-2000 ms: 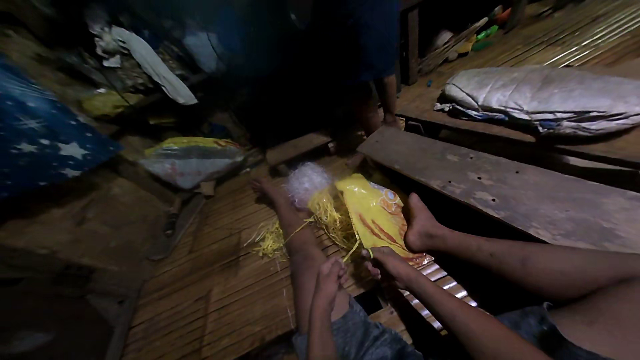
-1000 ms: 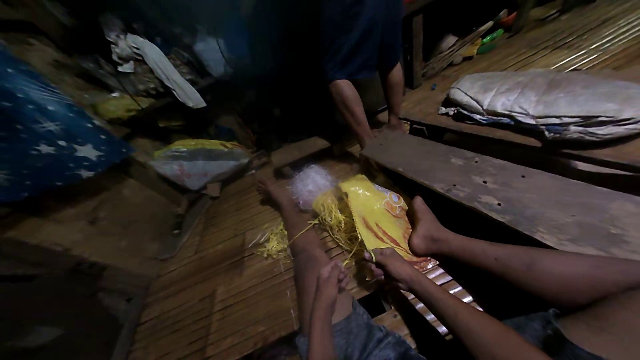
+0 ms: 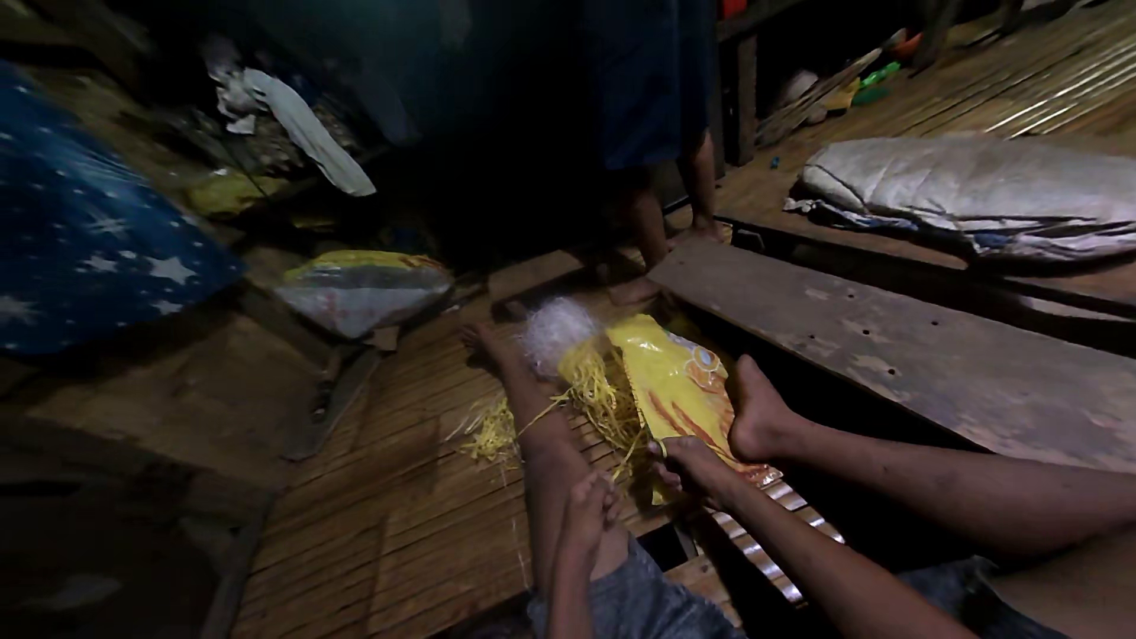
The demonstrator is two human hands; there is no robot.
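Observation:
My left hand (image 3: 593, 504) rests by my left knee with its fingers curled; whether it holds a thin strand is too dim to tell. My right hand (image 3: 688, 463) is closed on a thin yellow strand at the lower edge of a yellow printed plastic sack (image 3: 676, 386), which lies against my right foot. Left of the sack is a tangled bundle of yellow plastic strips (image 3: 596, 382), with a clump of clear, whitish thin strands (image 3: 559, 330) beyond it. Another small heap of yellow strips (image 3: 491, 432) lies on the slatted floor left of my leg.
A person (image 3: 661, 115) stands beyond the strands, by the end of a wooden plank (image 3: 879, 328). At the right, a filled pale sack (image 3: 967, 191) lies on a raised floor. A yellow and white sack (image 3: 368, 291) and a blue star-patterned cloth (image 3: 98, 222) are at the left.
The standing person's legs have shifted, and they are farther left than in the oldest frame. My right hand stays at the yellow sack, and my left hand stays by my knee.

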